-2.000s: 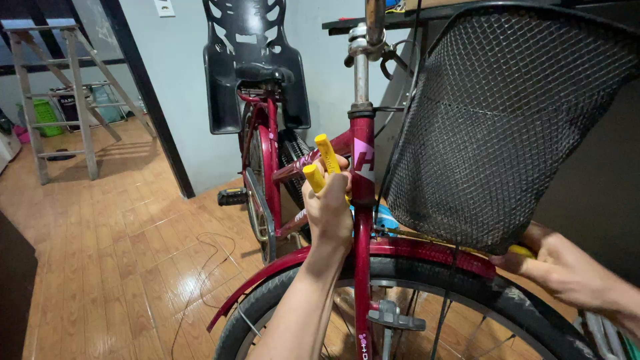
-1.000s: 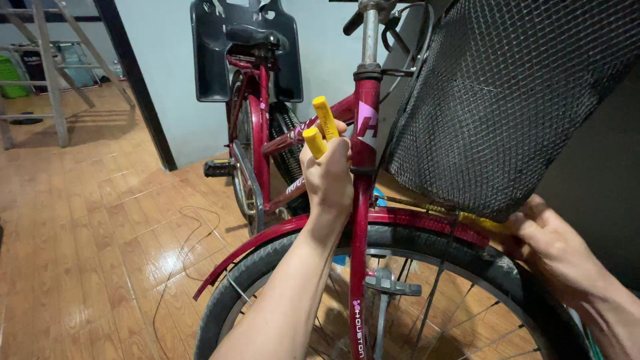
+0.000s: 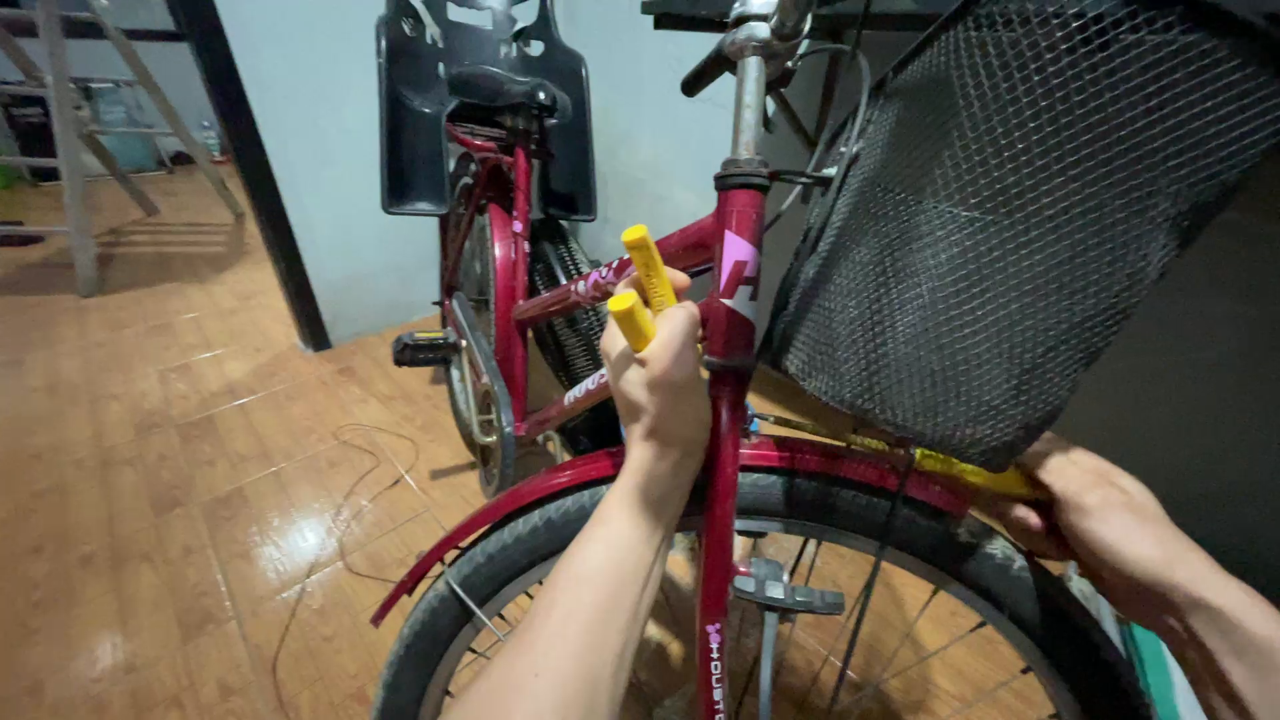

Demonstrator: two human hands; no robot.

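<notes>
My left hand [image 3: 655, 370] is closed around a tool with two yellow handles [image 3: 645, 285], just left of the head tube [image 3: 737, 265] of a red bicycle; the tool's head is hidden. On the right, below the black mesh basket [image 3: 980, 230], my right hand [image 3: 1090, 500] grips the yellow handle [image 3: 975, 473] of a second tool. Its thin shaft runs beneath the basket, above the red front fender [image 3: 850, 465], toward the fork crown. The tip of that shaft is hard to make out. A caliper brake part [image 3: 785, 590] sits by the fork, over the front wheel.
Behind stand the black child seat [image 3: 485, 120] and a pedal [image 3: 423, 348]. A thin wire [image 3: 345, 520] lies on the tiled floor at left. A metal stepladder [image 3: 70, 150] stands beyond the dark door frame [image 3: 255, 180]. A dark shelf edge is behind the handlebar.
Both hands keep their holds near the same bicycle parts. The view has shifted, and more of the right tool's yellow handle shows than two seconds ago.
</notes>
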